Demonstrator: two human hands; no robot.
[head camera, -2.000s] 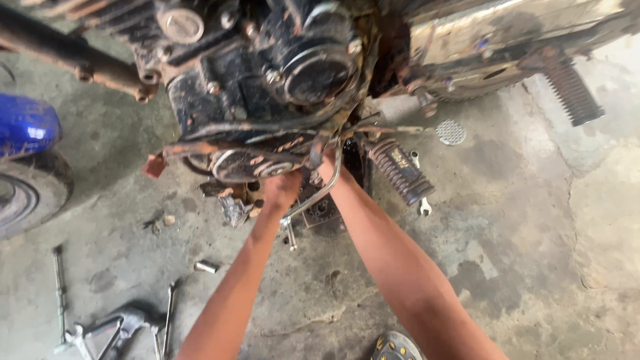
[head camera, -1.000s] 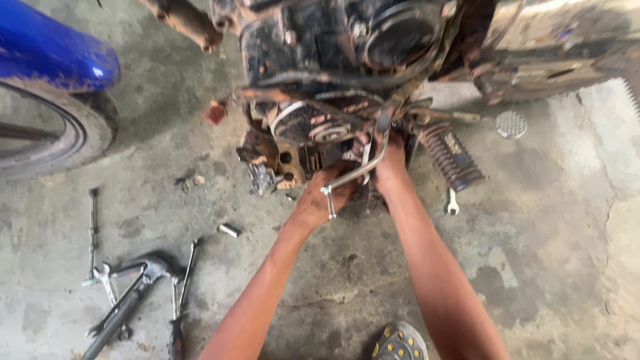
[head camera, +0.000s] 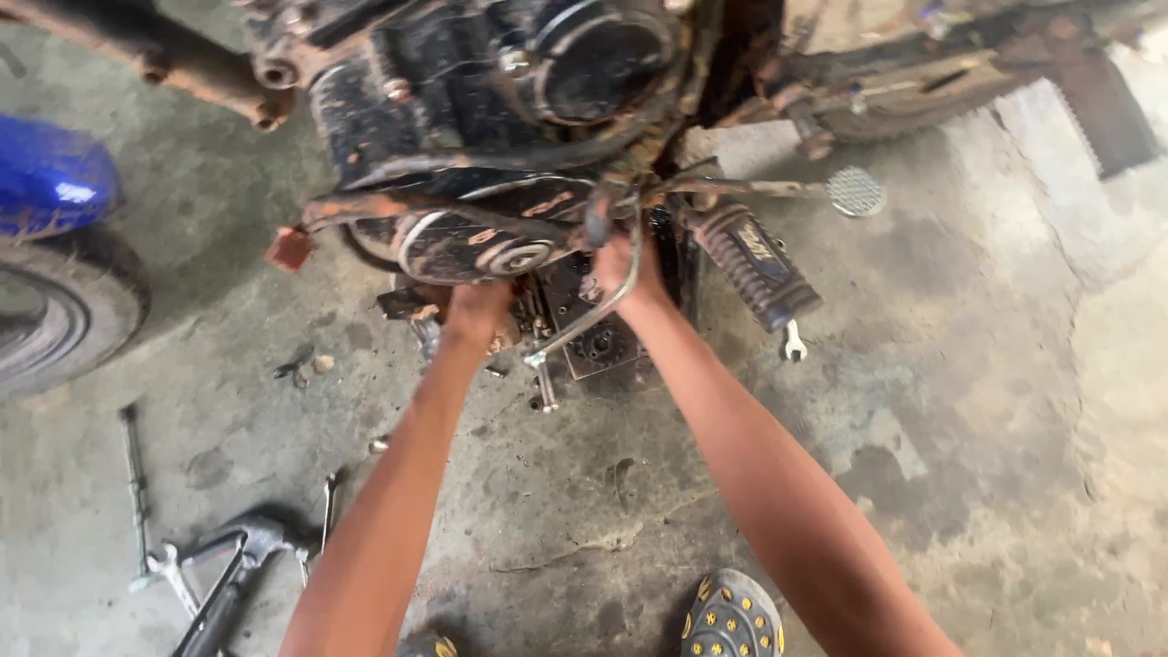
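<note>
A motorcycle engine (head camera: 456, 119) with a black, dirt-caked casing fills the upper middle. Below its round side cover (head camera: 493, 228) my left hand (head camera: 479, 310) reaches under, its fingers hidden by the cover. My right hand (head camera: 625, 274) is behind the bent metal kick-start lever (head camera: 630, 265), over a dark, oily metal block (head camera: 602, 351) on the floor; its fingers are partly hidden and blurred. Whether either hand holds something cannot be made out. Right of my right hand is a ribbed rubber footrest (head camera: 757, 265). Greasy metal parts (head camera: 411, 306) lie beside my left hand.
A hammer (head camera: 251, 538), an open-ended wrench (head camera: 173, 575) and a long socket tool (head camera: 134, 493) lie at lower left. Another wrench (head camera: 795, 342) lies below the footrest. A blue fender (head camera: 55, 178) and tyre (head camera: 82, 310) stand at left. A round brake pedal pad (head camera: 855, 191) juts out at right.
The view has shifted about. My left hand, in front of the metal parts a second ago, now reaches up under the round cover. The two hands are farther apart, and more of the dark block shows between them.
</note>
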